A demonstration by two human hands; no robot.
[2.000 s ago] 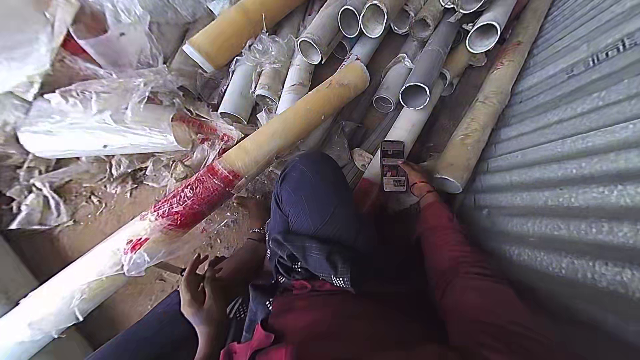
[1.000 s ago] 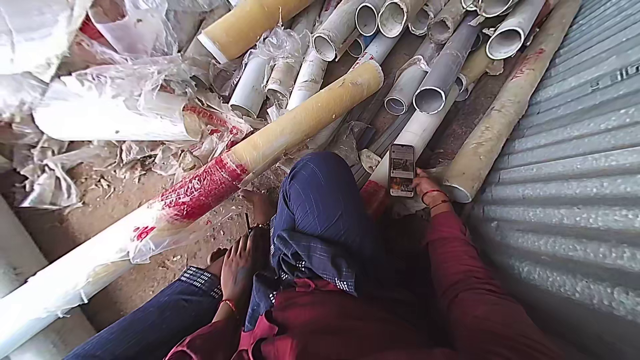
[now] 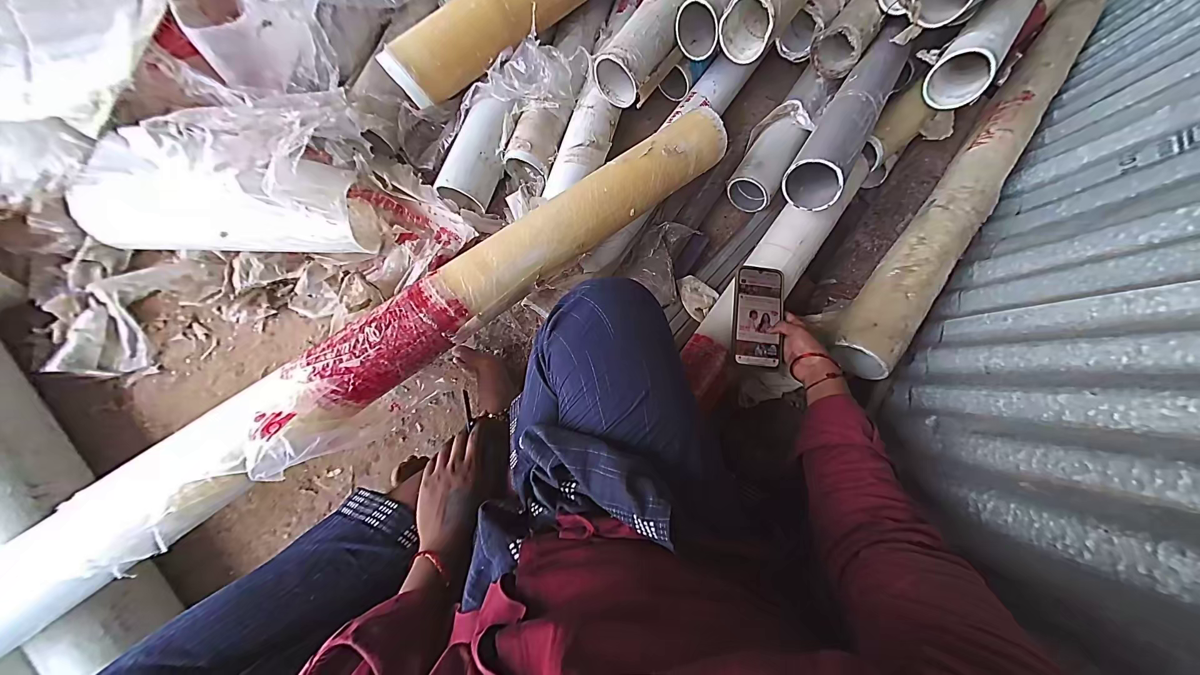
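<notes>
My right hand (image 3: 802, 347) is shut on a smartphone (image 3: 758, 317), held upright with its lit screen towards me and the thumb at its right edge. The phone is in front of a white tube with a red end, right of my raised knee (image 3: 609, 328). My left hand (image 3: 448, 492) rests by my lower leg, fingers pointing forward; a thin dark stick (image 3: 468, 409) stands at its fingertips, and whether they grip it I cannot tell. Beyond that hand, a long tube (image 3: 581, 214), yellowish, red and white and partly wrapped in clear film, slants across the view.
Several grey and white tubes (image 3: 848, 122) lie piled ahead, open ends towards me. A long beige tube (image 3: 966, 206) lies beside the corrugated metal sheet (image 3: 1078, 309) on the right. Torn plastic film (image 3: 272, 141) and a wrapped white roll (image 3: 225, 202) lie at left on the dirt floor (image 3: 225, 375).
My left hand, raised with fingers spread two seconds ago, has come down beside my lower leg. The phone remains in my right hand, and its screen picture has changed.
</notes>
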